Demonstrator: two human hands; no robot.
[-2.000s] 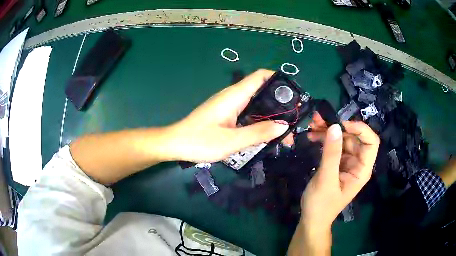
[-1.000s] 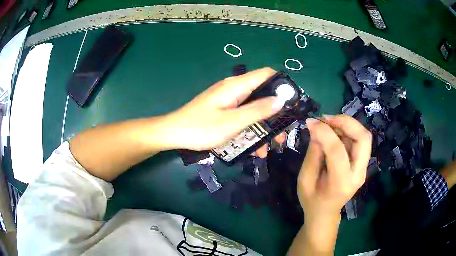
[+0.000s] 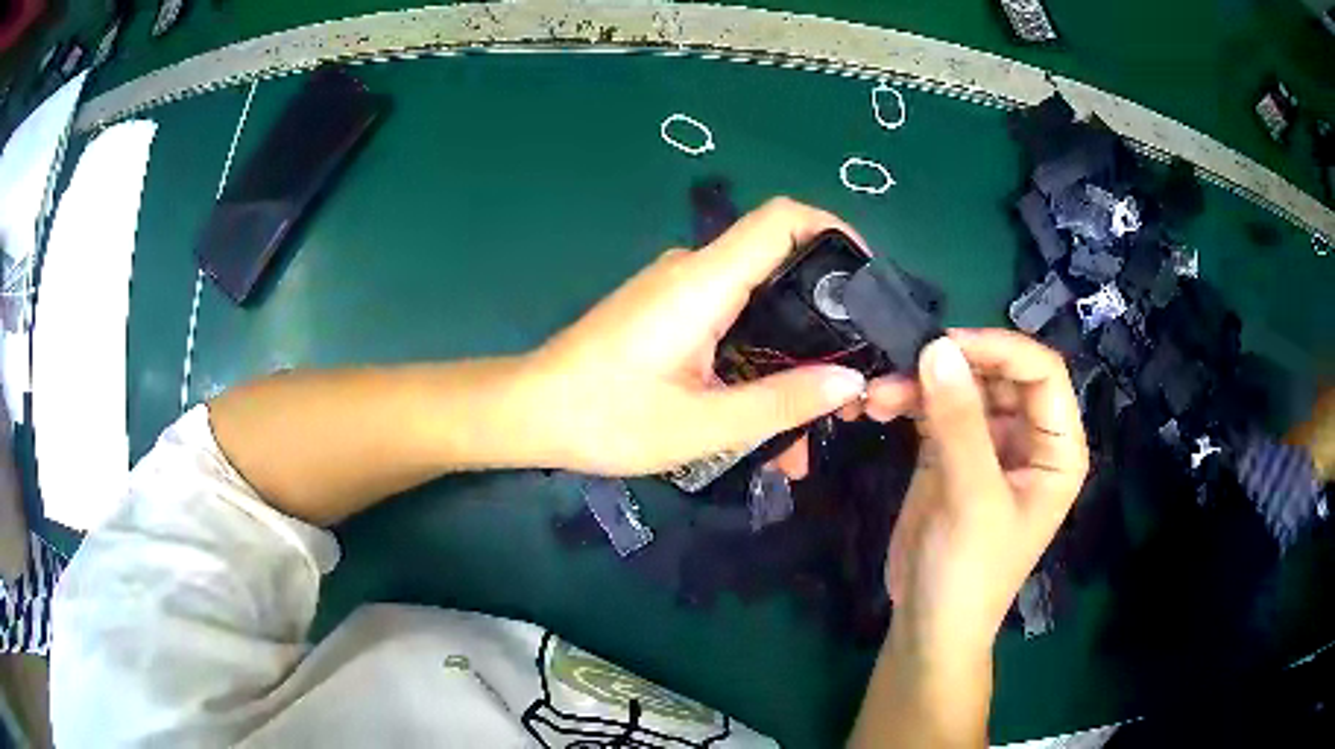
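My left hand holds a black keypad phone assembly, tilted, with its upper end to the upper right and my thumb across it. A round silver-grey disc and fine reddish wires show inside it. My right hand pinches a small flat dark piece between thumb and finger. The piece lies over or just above the phone's upper right end, partly covering the disc's side; whether it touches is unclear. The phone's pale lower block shows below my left thumb.
A large loose heap of black pieces lies at right, with more below my hands. A glossy dark smartphone and white sheets lie at left. White oval rings are near the pale rail. Another person's checked sleeve is at right.
The dark piece in my right hand now shows flat over the phone's upper end. My left thumb has moved off the disc, down the phone. Phones beyond the rail have shifted left; the checked sleeve has moved.
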